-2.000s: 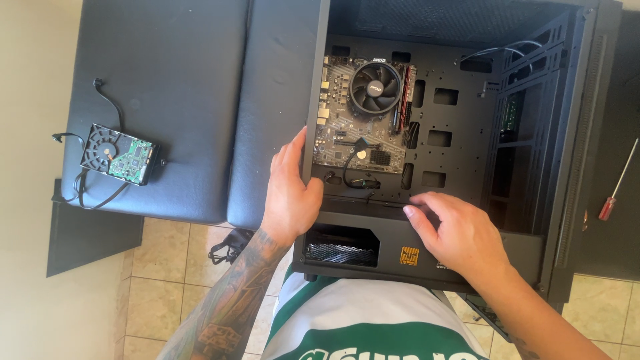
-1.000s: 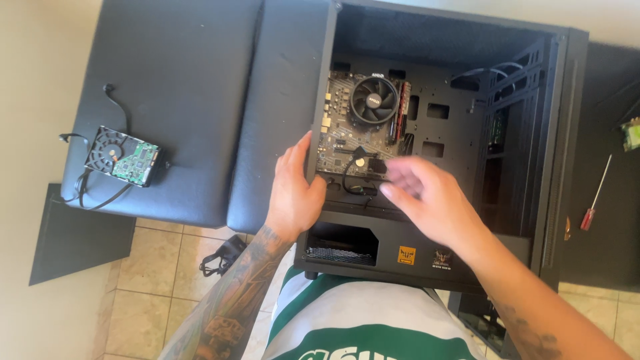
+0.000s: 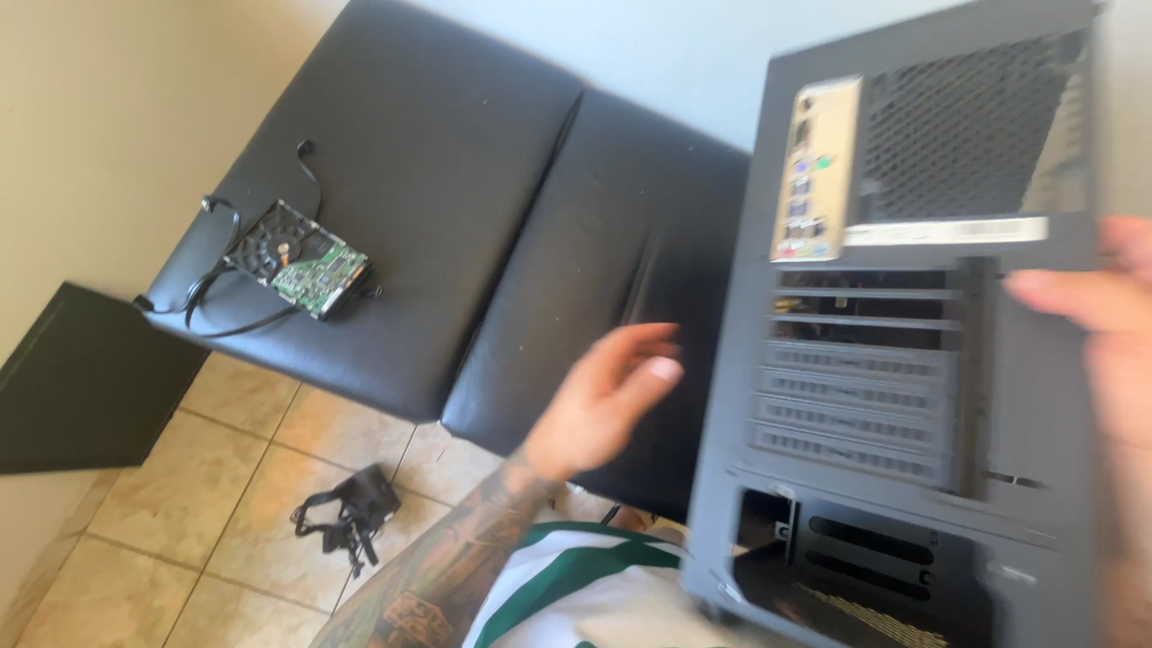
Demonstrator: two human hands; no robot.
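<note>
A black computer case (image 3: 1026, 360) fills the right side, its rear panel facing the camera and slightly blurred. That panel has a metal I/O shield (image 3: 817, 171), a honeycomb vent (image 3: 963, 126), expansion slot covers (image 3: 855, 414) and a large opening at the bottom. My right hand (image 3: 1102, 315) is at the case's right edge, cut off by the frame; its thumb lies against the rear panel and its other fingers are mostly hidden. My left hand (image 3: 607, 400) is in the air left of the case, fingers apart, touching nothing.
A bare hard drive (image 3: 301, 256) with black cables lies on the black padded bench (image 3: 405, 135). A black power supply or adapter with bunched cables (image 3: 351, 517) is on the tiled floor (image 3: 234, 459). A dark flat panel (image 3: 90, 387) leans at the far left.
The case has turned from its open side, with the motherboard showing, to its rear panel. My left hand has come off the case's edge; my right hand has moved from the interior to the right edge.
</note>
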